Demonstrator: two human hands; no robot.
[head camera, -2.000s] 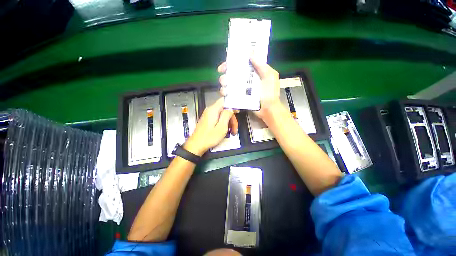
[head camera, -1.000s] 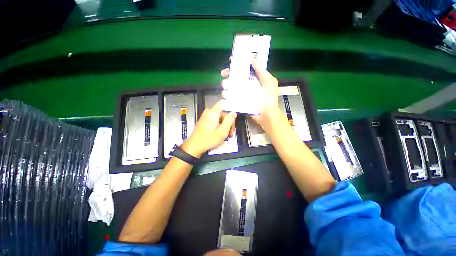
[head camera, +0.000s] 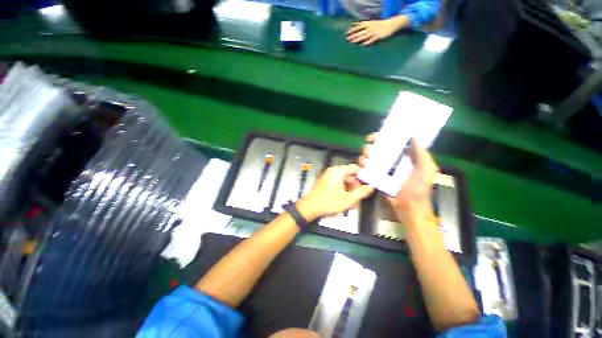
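My right hand (head camera: 417, 177) holds a display module (head camera: 412, 125) above the foam tray (head camera: 245, 212), thumb on its dark strip and fingers round its left edge. The module is tilted and glares white. My left hand (head camera: 335, 191), with a black wristband, has its fingertips at the module's lower left corner. Other silver modules (head camera: 256, 181) lie in the tray's slots, partly hidden by my hands and arms. One more module (head camera: 344, 297) lies on the black mat (head camera: 277, 280), its lower end cut off by the picture's edge.
Clear ribbed blister trays (head camera: 125, 178) stand at left beside white crumpled cloth or paper (head camera: 197, 211). A silver framed piece (head camera: 494, 277) lies right of the foam tray, near dark trays with frames (head camera: 583, 290). Across the line, a person's hand (head camera: 371, 30) rests on the bench.
The view has turned and tilted upward, bringing the far person's hand into sight. The held module now leans to the right. Both hands keep about the same hold.
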